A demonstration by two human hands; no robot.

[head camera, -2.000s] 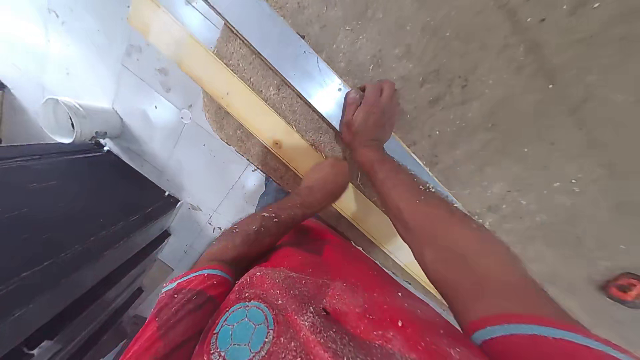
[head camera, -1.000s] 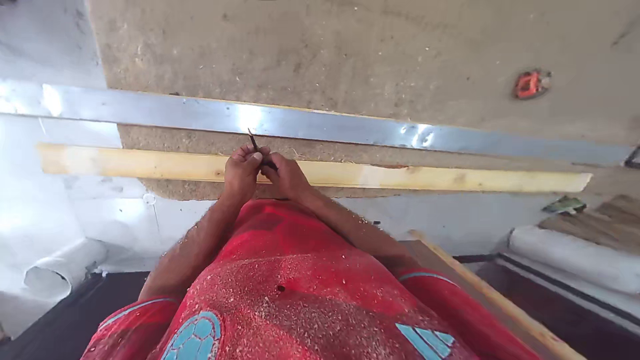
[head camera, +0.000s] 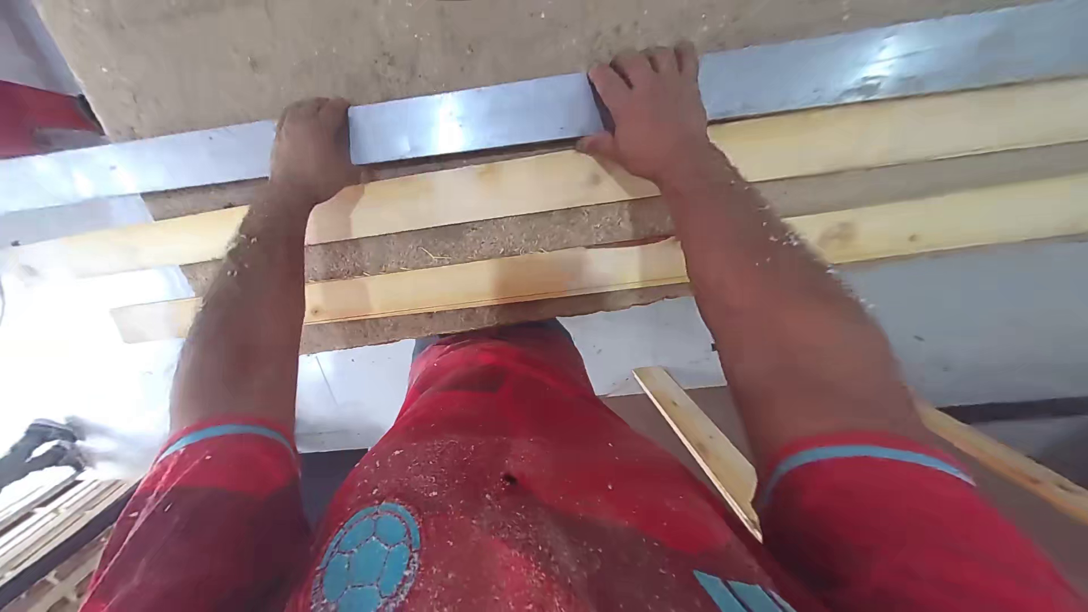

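A long metal straightedge (head camera: 476,119) crosses the sawdust-strewn board (head camera: 476,242). My left hand (head camera: 313,149) grips it left of centre, fingers over the far edge. Further right my right hand (head camera: 650,110) grips the same metal bar, its fingers spread over the far edge and its thumb on the near side. A pale wooden strip (head camera: 476,191) runs just below the bar, passing under my wrists. Nearer my body lies a second wooden strip (head camera: 476,285), roughly parallel to it. The pencil-like thing seen earlier cannot be made out.
An offcut of wood (head camera: 701,442) slants below the board by my right arm, with another wooden strip (head camera: 1003,459) further right. A red object (head camera: 42,119) stands at the far left. Stacked slats (head camera: 51,527) and a dark object (head camera: 42,450) are at the lower left.
Both hands, together around a thin dark pencil-like thing one second ago, are now apart on the metal bar. Two wooden strips now show below the bar where one showed. The view has shifted.
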